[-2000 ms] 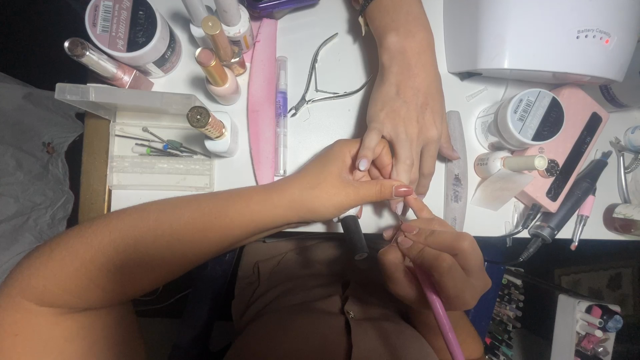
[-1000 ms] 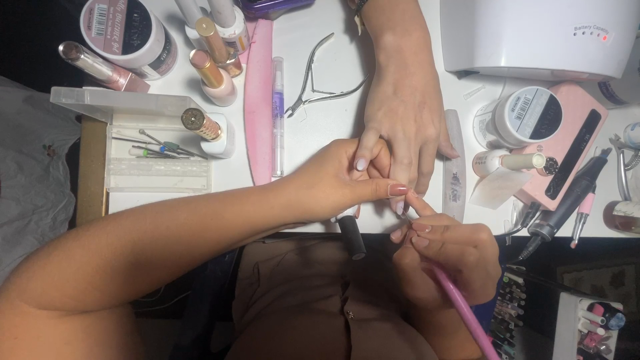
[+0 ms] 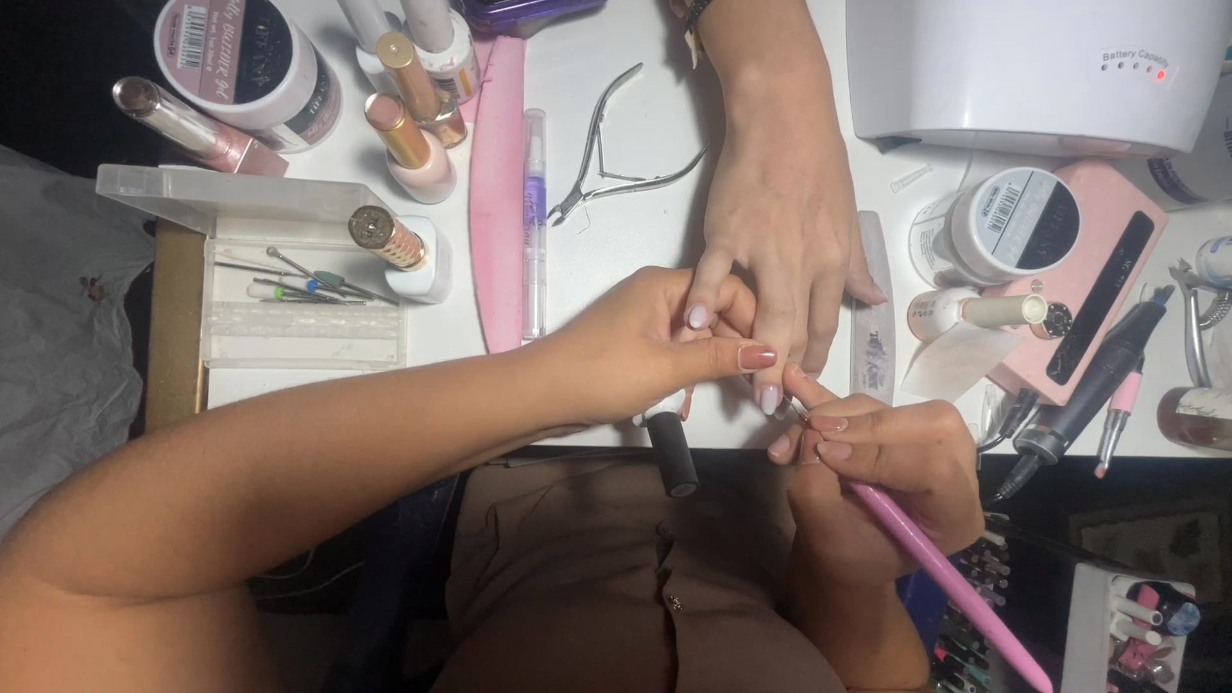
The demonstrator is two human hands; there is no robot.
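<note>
Another person's hand (image 3: 784,202) reaches in from the top, palm down, with pale polish on its nails. My left hand (image 3: 674,337) grips a finger of that hand, its thumb lying across the finger. Below my left palm a nail polish bottle with a black cap (image 3: 671,452) sticks out, held by that same hand; its lower part is mostly hidden. Between the fingertips of my right hand (image 3: 876,462) is a thin brush with a pink handle (image 3: 948,582), its tip close beside the nail of the held finger.
Cuticle nippers (image 3: 616,154), a pink nail file (image 3: 498,192) and a purple-clear pen (image 3: 535,221) lie on the white table. At left stand polish bottles and an open case (image 3: 306,337) of drill bits. At right are a white nail lamp (image 3: 1039,72), gel jars, a pink device (image 3: 1083,279) and a grey file (image 3: 874,298).
The pink brush handle has tilted, its rear end swinging rightward over the first second. My left hand keeps its hold on the other person's finger.
</note>
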